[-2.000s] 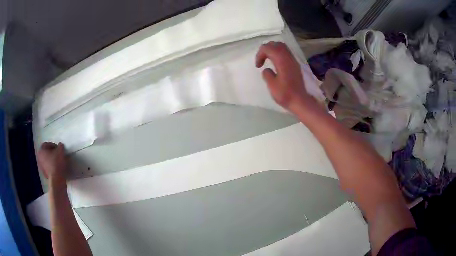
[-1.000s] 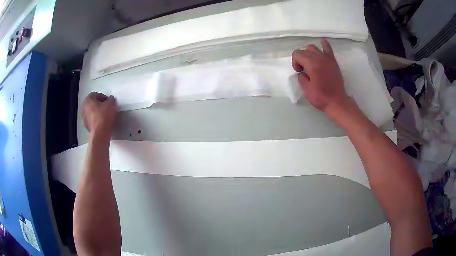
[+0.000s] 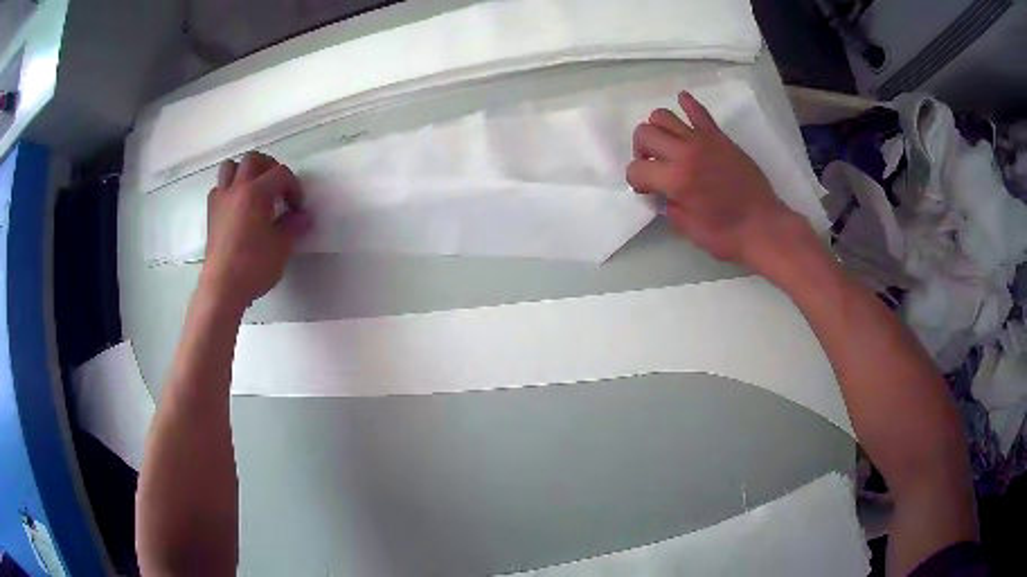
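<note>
A thin white interlining piece [image 3: 451, 214] lies across the upper middle of the pale grey-green feed table [image 3: 451, 462], with its lower edge folded or overlapping. My left hand [image 3: 257, 220] pinches it near its left end. My right hand [image 3: 704, 180] pinches its edge at the right, by a slanted corner; the fingertips are partly hidden. A single white cut panel [image 3: 496, 338] lies flat below, its narrow left end past the table edge and its wide end at the right, partly under my right forearm.
A layered stack of white panels [image 3: 473, 68] lies along the far edge. Another white piece [image 3: 743, 535] lies at the near right. The blue machine cover [image 3: 25, 338] stands at the left beside a dark gap. Crumpled scraps [image 3: 946, 259] are heaped at the right.
My left hand has moved right along the piece. The piece's wrinkles have changed, and a long overlapping edge with a slanted corner now shows between my hands. The camera view has shifted.
</note>
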